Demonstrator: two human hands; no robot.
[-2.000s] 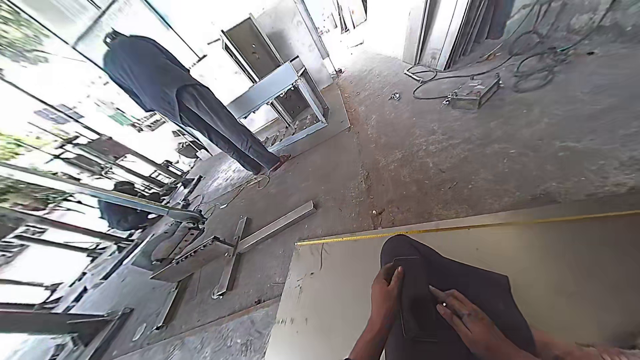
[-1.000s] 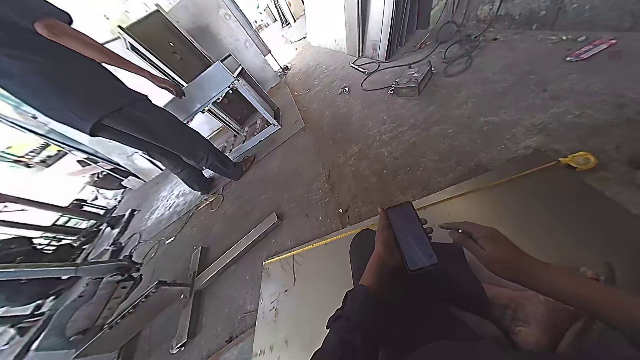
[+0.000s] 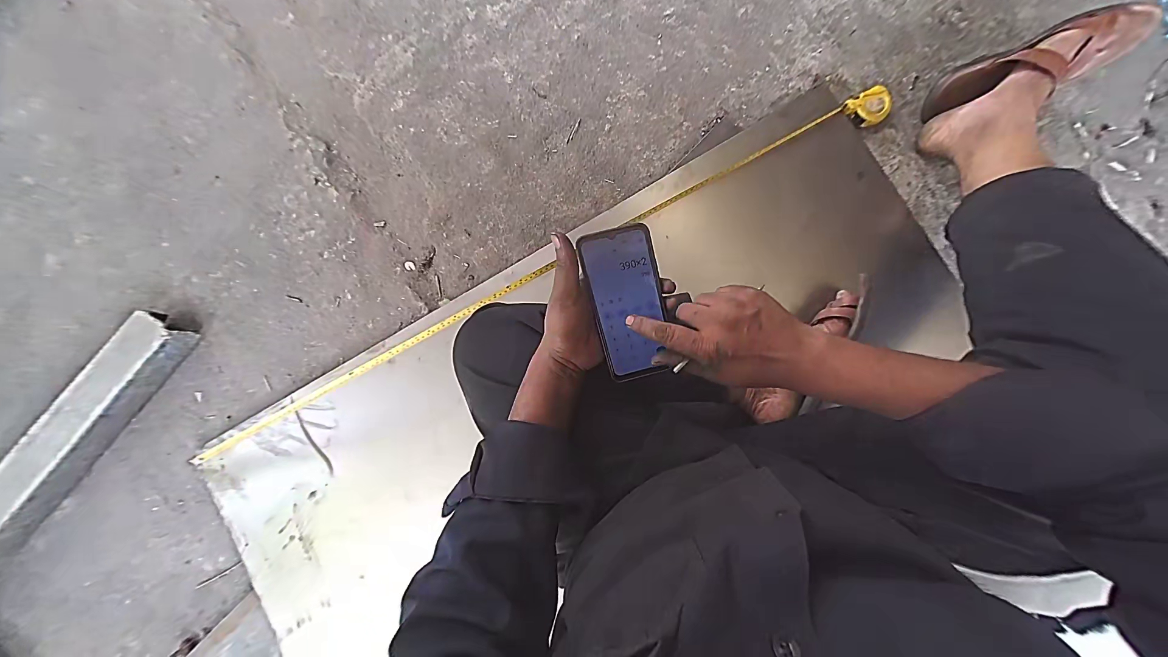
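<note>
A smartphone (image 3: 625, 301) with a calculator on its lit screen rests in my left hand (image 3: 573, 319), thumb along one edge and fingertips round the other. The index finger of my right hand (image 3: 730, 333) touches the screen. A thin pale stick-like object (image 3: 681, 365) shows under my right hand, seemingly held by its curled fingers. Below both hands lies a large sheet of metal (image 3: 383, 438). Along its far edge runs a yellow tape measure blade (image 3: 411, 343), drawn out from its yellow case (image 3: 871, 106) at the sheet's upper right corner.
Rough concrete floor (image 3: 438, 109) surrounds the sheet. A metal channel or tube (image 3: 82, 411) lies on it at the left. My sandalled foot (image 3: 995, 105) is at the upper right, beside the tape case. My other foot (image 3: 835, 315) is on the sheet, behind my right forearm.
The view has swung down sharply to my lap. My right index finger has come onto the phone screen, having been apart from it one second ago. The phone stays in my left hand.
</note>
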